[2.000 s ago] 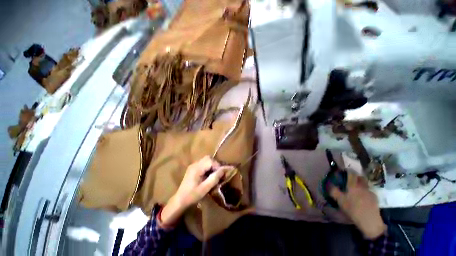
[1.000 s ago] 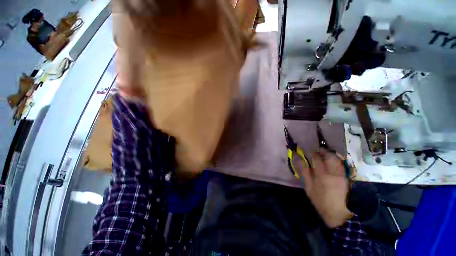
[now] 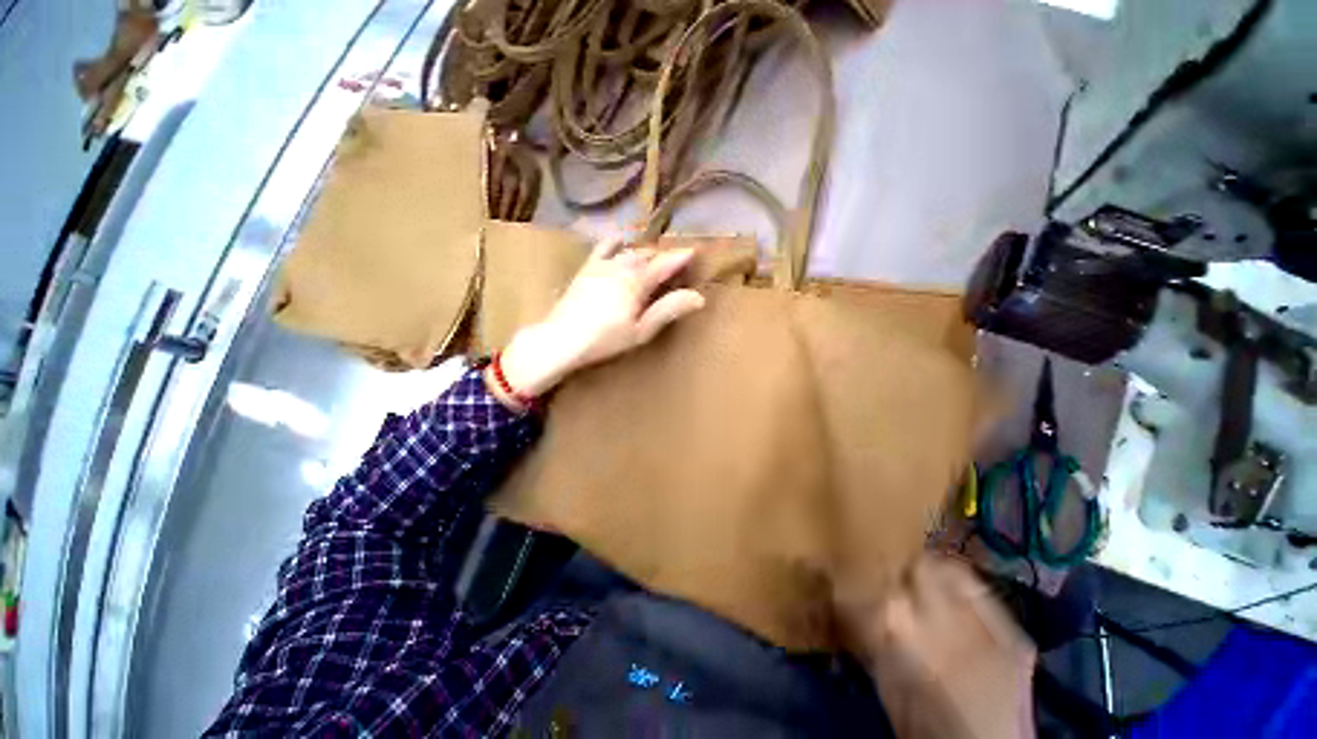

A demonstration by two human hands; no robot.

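Note:
A tan bag body lies flat in front of me, partly on the table and partly over my lap, with two thin handles pointing away from me. My left hand rests on the bag's upper left near the handles, fingers spread. My right hand is blurred at the bag's lower right corner; whether its fingers grip the edge is unclear. Scissors with teal-green loops lie right of the bag. A yellow bit of the pliers shows at the bag's edge.
A small tan pouch lies at the left. A heap of brown straps is behind the bag. The sewing machine's dark bed and a rusty strip are at the right. A blue item is at the lower right.
The bag body, raised and blurred a second ago, now lies flat with its handles away from me. My right hand has left the tools and is at the bag's lower corner.

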